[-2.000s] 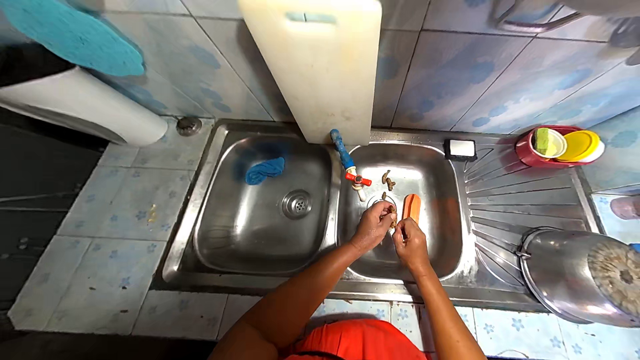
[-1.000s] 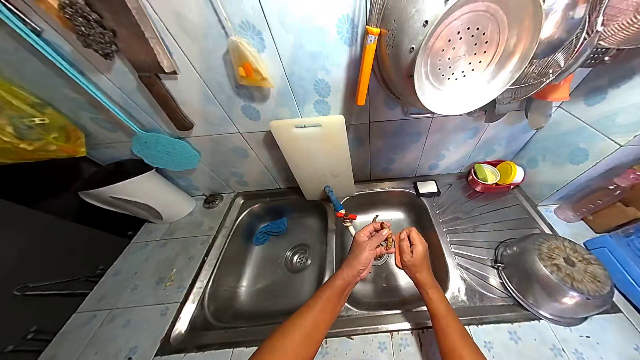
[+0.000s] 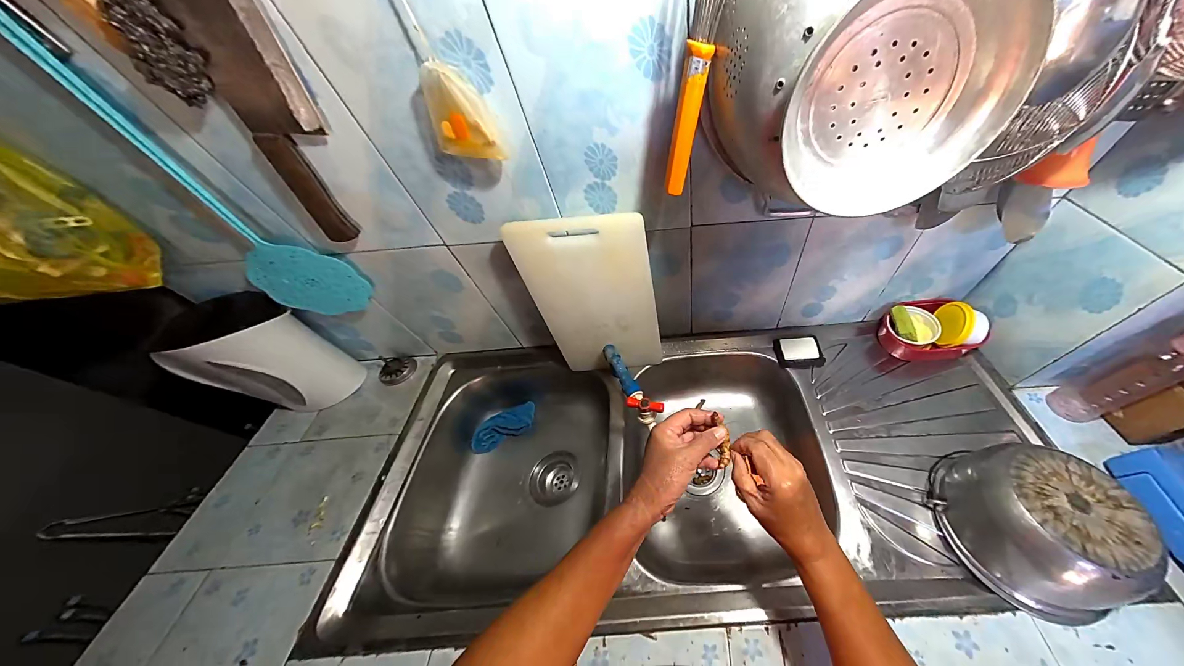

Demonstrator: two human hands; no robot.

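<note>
Over the right basin of a steel double sink (image 3: 731, 555), my left hand (image 3: 680, 458) pinches a small knobbly brown root-like piece (image 3: 723, 450) between thumb and fingers. Close to its right side is my right hand (image 3: 775, 481), fingers curled round a small orange object (image 3: 757, 479) that mostly hides in the grip. Another thin brown piece (image 3: 700, 405) lies in the basin behind my left hand. The drain (image 3: 705, 479) shows partly between the hands. A tap with a red handle (image 3: 645, 404) and blue wrapping stands just behind them.
A blue cloth (image 3: 504, 426) lies in the left basin. Behind the tap leans a white cutting board (image 3: 592, 287). An upturned metal pot (image 3: 1045, 532) sits on the drainboard, near a red basket (image 3: 902, 350). Colanders (image 3: 888, 102) and a cleaver (image 3: 277, 102) hang on the wall.
The view has tilted up since two seconds ago. Both hands have risen from low in the right basin. The orange piece that lay plainly beside my right hand is now mostly hidden by it.
</note>
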